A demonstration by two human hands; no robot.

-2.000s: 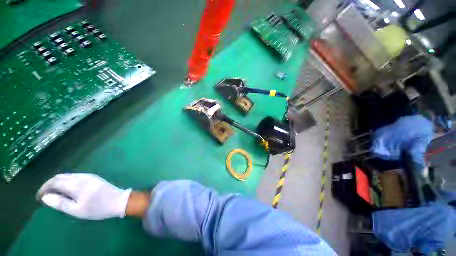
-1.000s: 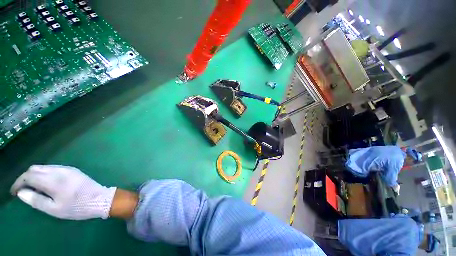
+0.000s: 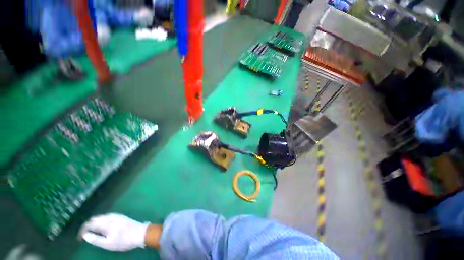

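Observation:
A large green circuit board (image 3: 86,162) lies at the left, blurred, with rows of dark parts near its far edge. My right hand (image 3: 114,232), in a white glove and blue sleeve, is low over the bench near the board's front corner, apart from it. Its fingers are curled; no item shows in it, but blur hides whether it holds something thin. A blurred whitish shape at the bottom left edge (image 3: 23,253) looks like my left glove, mostly cut off.
Two iron stands (image 3: 206,142) with tan sponges, a yellow tape roll (image 3: 247,185) and a black round container (image 3: 276,150) are on the right of the green mat. A red tube (image 3: 193,66) hangs mid-view. Smaller boards (image 3: 264,60) lie farther off. Blue-sleeved people work across and at right.
The view has lifted, showing the far bench, another person and more of the large board. My right hand appears lower and farther right. A whitish shape has appeared at the bottom left.

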